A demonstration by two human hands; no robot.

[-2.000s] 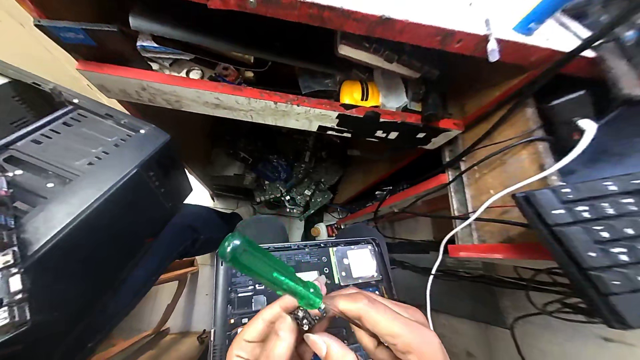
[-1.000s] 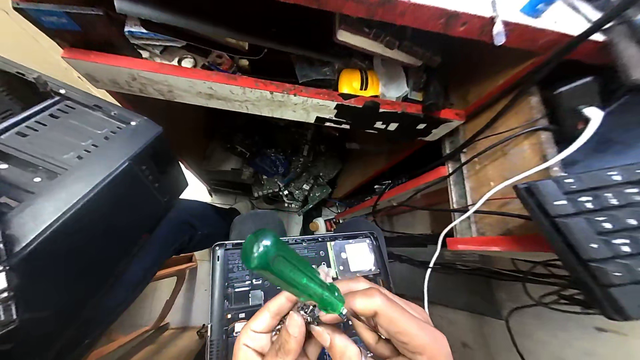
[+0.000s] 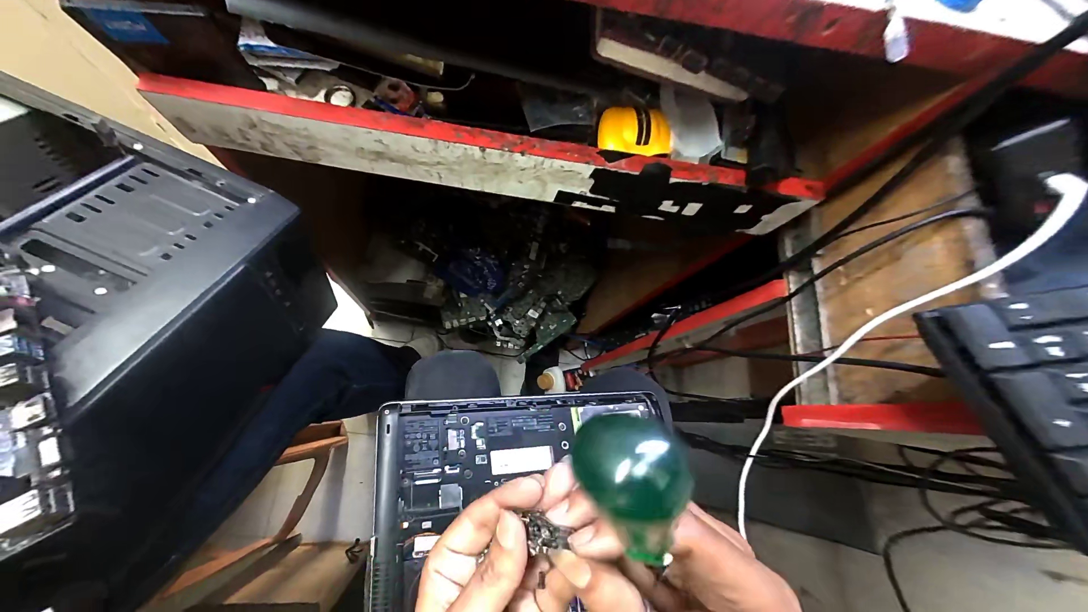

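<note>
In the head view my left hand (image 3: 484, 552) pinches a clump of small screws (image 3: 542, 534) between its fingertips, low in the middle. Beside it, my right hand (image 3: 680, 561) holds a screwdriver with a green see-through handle (image 3: 633, 476), its butt end toward the camera; its shaft and tip are hidden. The right fingertips touch the clump as well. A tiny dark screw (image 3: 541, 580) shows just under the clump. Beneath both hands lies an opened laptop base (image 3: 389, 476) with bare inner parts, across the person's knees.
A black computer case (image 3: 195, 297) stands at the left, near another person's trouser leg (image 3: 314, 408). Circuit boards (image 3: 518, 314) are piled on the floor ahead under a red-edged shelf (image 3: 382, 136) holding a yellow object (image 3: 633, 132). A white cable (image 3: 901, 310) and a black keyboard (image 3: 1020, 365) are at right.
The green handle has swung from leaning left to pointing toward the camera, over the right hand. Both hands stay together above the laptop base.
</note>
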